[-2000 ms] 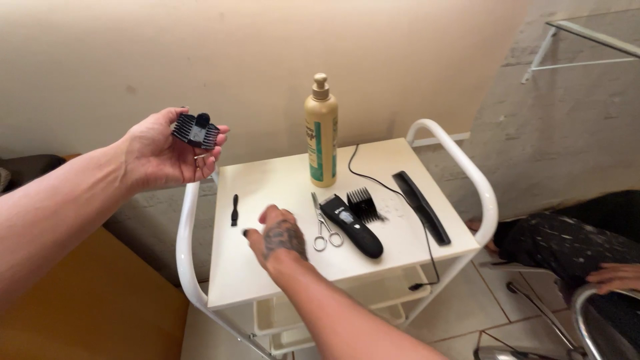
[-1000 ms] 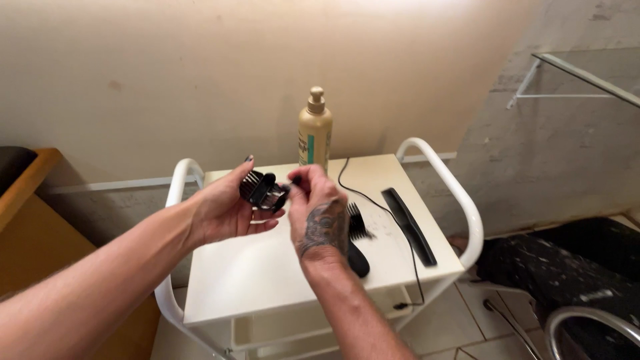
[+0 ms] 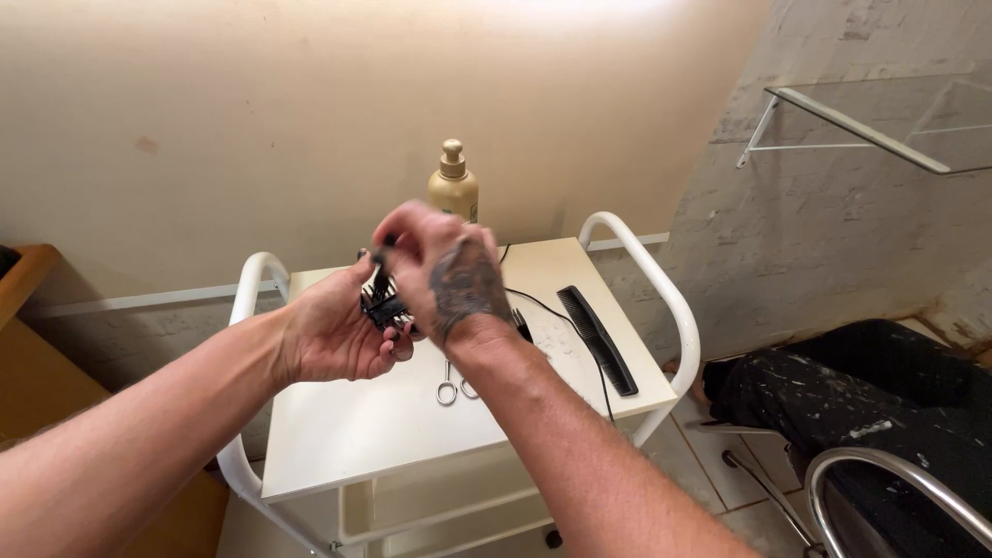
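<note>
My left hand (image 3: 333, 329), palm up, holds a black clipper guard comb (image 3: 384, 311) above the left part of a white trolley's top (image 3: 333, 449). Over it my right hand (image 3: 453, 275), blurred, pinches a small black brush (image 3: 381, 275), its bristles at the guard's teeth. Beneath my right wrist the finger rings of metal scissors (image 3: 446, 393) show. Part of another black guard comb (image 3: 521, 324) peeks out beside the wrist. My right arm hides the hair clipper. A black hair comb (image 3: 597, 341) lies at the right beside a cable (image 3: 554, 311).
Behind my right hand stands a gold pump bottle (image 3: 454, 190). White tubular handles (image 3: 647, 263) rise at both trolley sides. A glass shelf (image 3: 876, 116) is on the right wall. A person's legs in dark, speckled clothing (image 3: 845, 395) are at the right, by a chrome-framed chair (image 3: 891, 465).
The small brush lay on the trolley's left side two seconds ago and is now in my right hand. My left hand has brought the guard comb inward, and both hands have come together.
</note>
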